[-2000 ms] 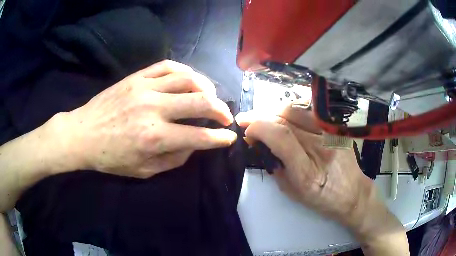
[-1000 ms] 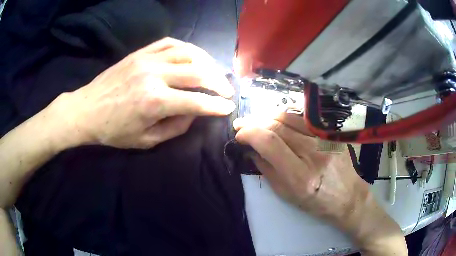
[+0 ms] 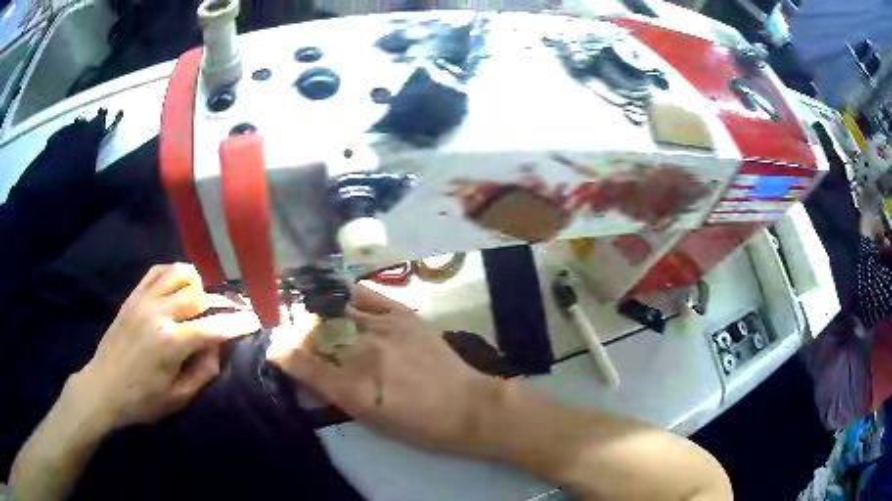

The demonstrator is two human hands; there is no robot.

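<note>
The dark garment piece point(image 3: 210, 445) covers the lower left and runs up to the needle area of the sewing machine point(image 3: 391, 127), which has a white body and red head. My left hand point(image 3: 161, 347) is at the left of the head, fingers pinching the garment near the needle. My right hand point(image 3: 377, 367) lies on the bed right of the needle, fingertips on the garment's edge, partly behind the thread tension knob point(image 3: 364, 240). Needle and presser foot are hidden by the head and lamp glare.
Under the arm lie a dark cloth strip point(image 3: 517, 308), scissors handles point(image 3: 440, 265), a dark scrap point(image 3: 473, 350) and a white stick point(image 3: 593, 344). A red end panel with a blue display point(image 3: 773, 187) stands right. Part of a person point(image 3: 849, 377) shows at the far right.
The view has swung up and right, so the whole machine now shows. Both hands and the garment edge appear further left and lower, still at the needle area.
</note>
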